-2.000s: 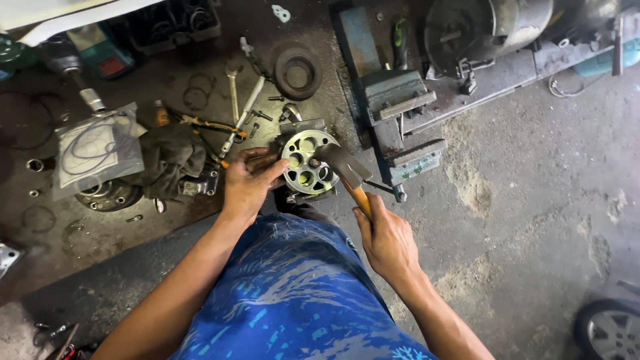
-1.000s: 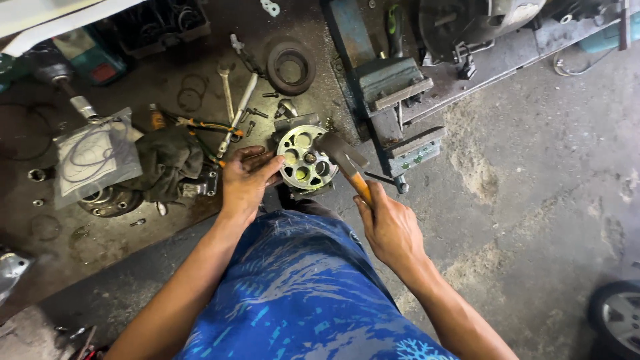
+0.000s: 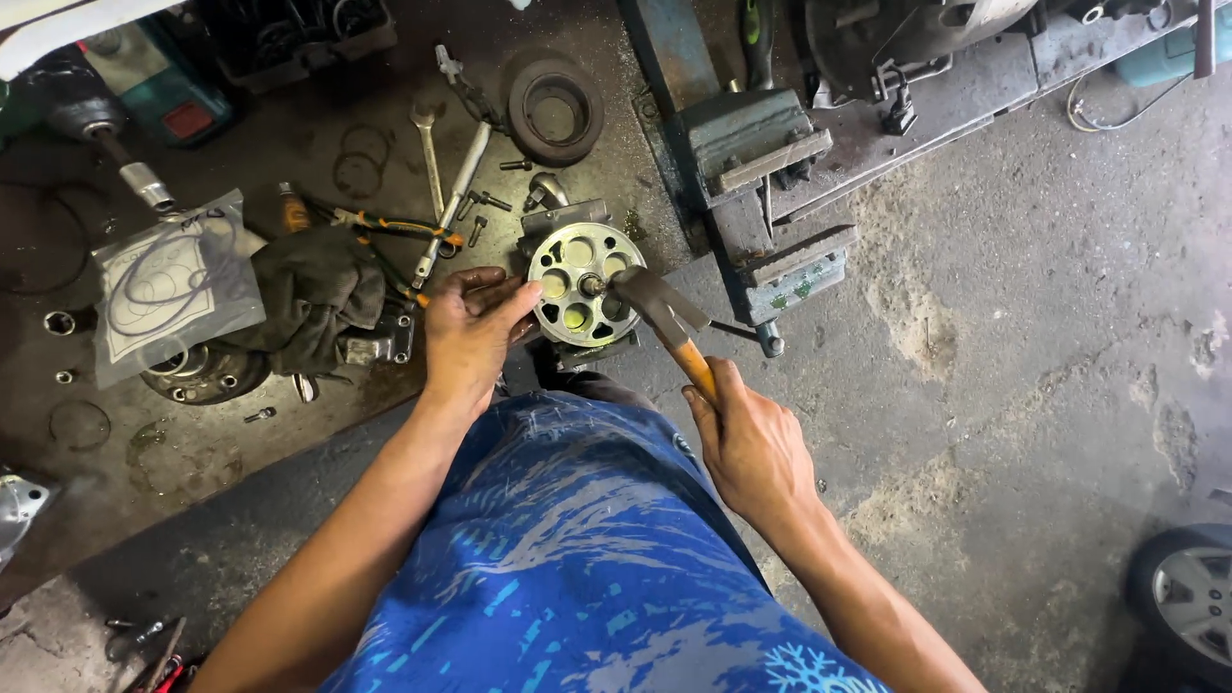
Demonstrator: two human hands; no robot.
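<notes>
My right hand (image 3: 756, 433) is closed round the orange handle of a claw hammer (image 3: 695, 371). The hammer's dark head lies over the right part of a round metal pulley (image 3: 583, 332) with several holes, close to its centre. My left hand (image 3: 478, 332) holds the pulley's left edge, thumb on the rim and the other fingers partly hidden beside it. Beneath the pulley is a dark metal body (image 3: 568, 216) at the bench edge, mostly covered. Just left of my left hand lie pliers with orange and black handles (image 3: 395, 226) and a dark cloth (image 3: 322, 289).
A bench vise (image 3: 751, 144) stands right of the pulley. On the bench (image 3: 318, 433) are a combination wrench (image 3: 429, 159), a ratchet handle (image 3: 462, 183), a dark ring (image 3: 554, 108), bolts, a plastic bag of seals (image 3: 178, 284) and an impact wrench (image 3: 87, 106). A wheel (image 3: 1189, 597) lies lower right.
The hammer head has shifted slightly over the pulley between frames, staying near its centre. My left hand keeps its place at the pulley's left edge.
</notes>
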